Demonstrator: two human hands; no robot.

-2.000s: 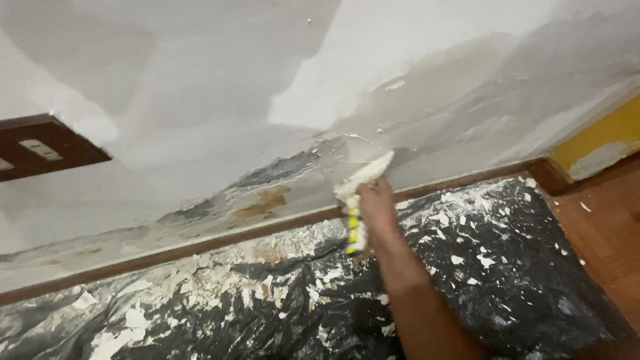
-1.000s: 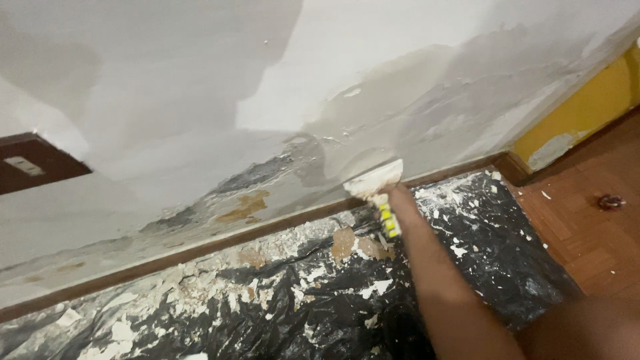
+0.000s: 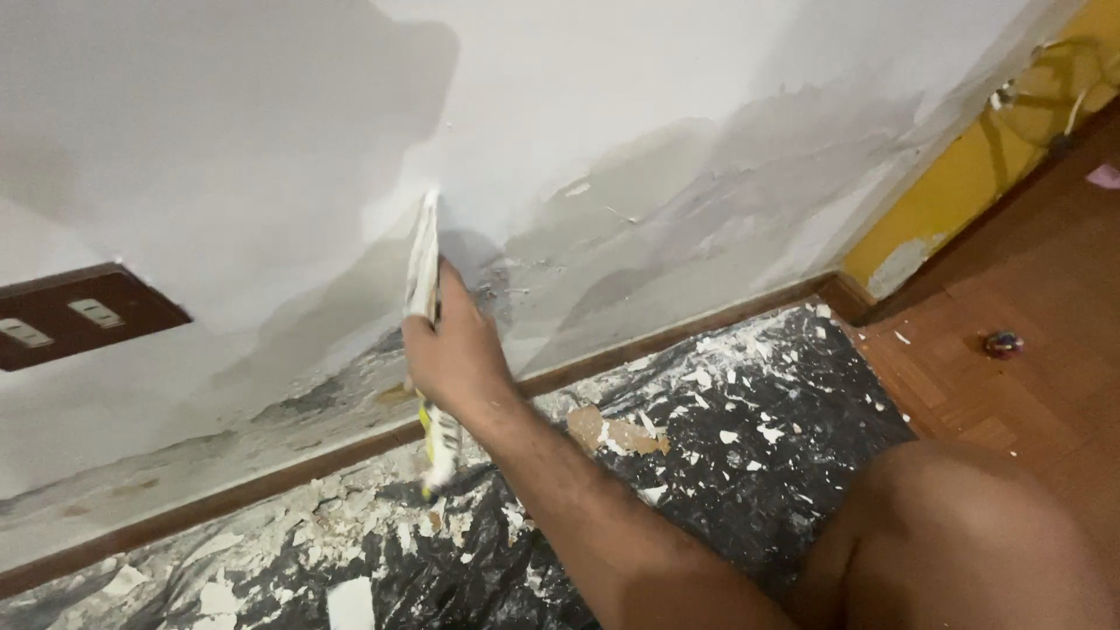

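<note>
My right hand [image 3: 459, 350] is closed around a wide-bladed putty knife [image 3: 423, 262] with a white-smeared blade. The blade is upright against the damaged wall [image 3: 560, 254], seen nearly edge-on, and the yellow, white and dark handle sticks out below my hand. Beside the blade, the wall has rough, lifted patches; grey and brown stains run low toward the left. My left hand is out of view.
A brown skirting board [image 3: 612, 356] runs along the wall's foot. Black plastic sheeting [image 3: 744, 472] covered with paint flakes lies below. A brown outlet plate [image 3: 61, 311] is at left, cables [image 3: 1050, 96] at upper right, my bare knee [image 3: 954, 525] at lower right.
My right hand has moved up and left along the wall with the putty knife, from just above the skirting board. The blade has turned from tilted across the wall to nearly upright.
</note>
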